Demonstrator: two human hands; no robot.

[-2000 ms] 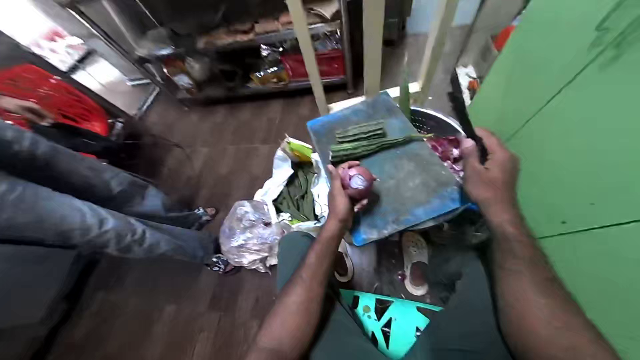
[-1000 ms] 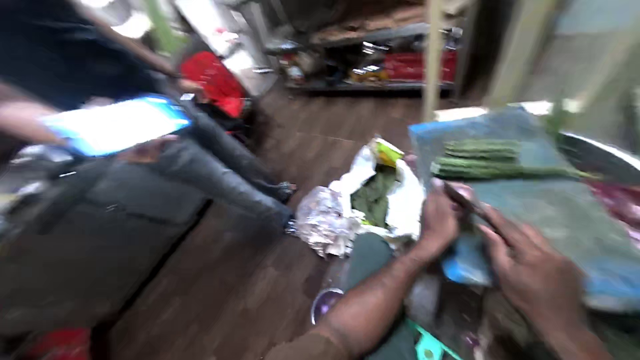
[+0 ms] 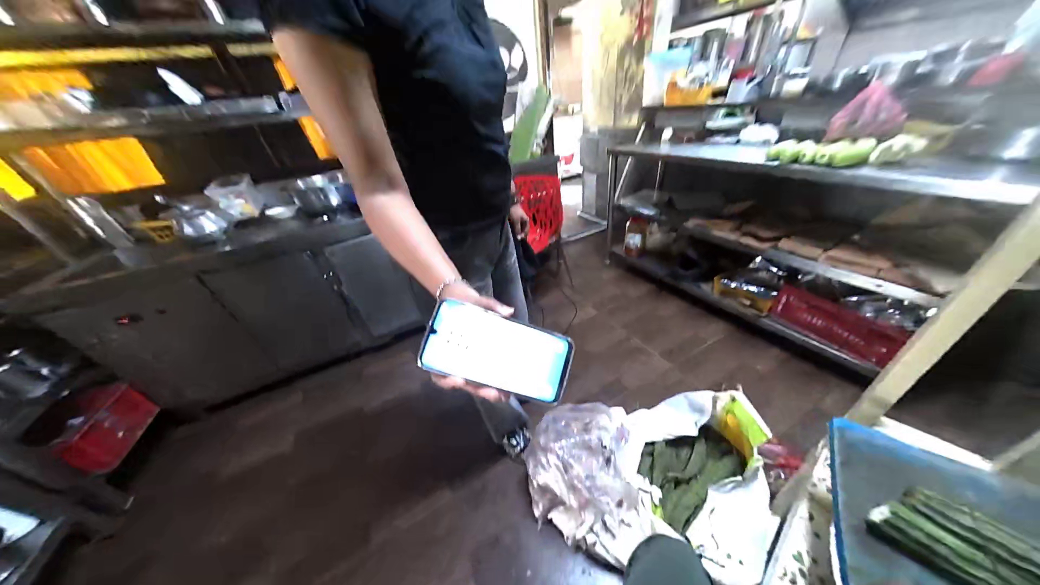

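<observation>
Neither of my hands shows in the view of this moment. A co-worker in a dark shirt holds out a smartphone (image 3: 497,351) with a lit screen, above the floor at the middle. At the lower right lies a blue-edged cutting board (image 3: 853,520), cut off by the frame, with several long green ridged vegetables (image 3: 951,532) on it. Left of the board, a white sack (image 3: 735,520) stands on the floor with dark green vegetables (image 3: 691,471) in its mouth. A crumpled clear plastic bag (image 3: 581,479) touches the sack's left side. My knee (image 3: 666,561) is at the bottom edge.
A steel table (image 3: 699,158) with pale green vegetables (image 3: 837,152) and lower shelves stands at the right. A wooden post (image 3: 942,325) rises beside the board. Counter cabinets (image 3: 252,317) line the left, with a red crate (image 3: 106,426) nearby. A red chair (image 3: 539,207) stands behind the co-worker.
The view has swung far left and up, and my hands have left it. One second ago both were over the board; two seconds ago my left held an onion and my right a knife.
</observation>
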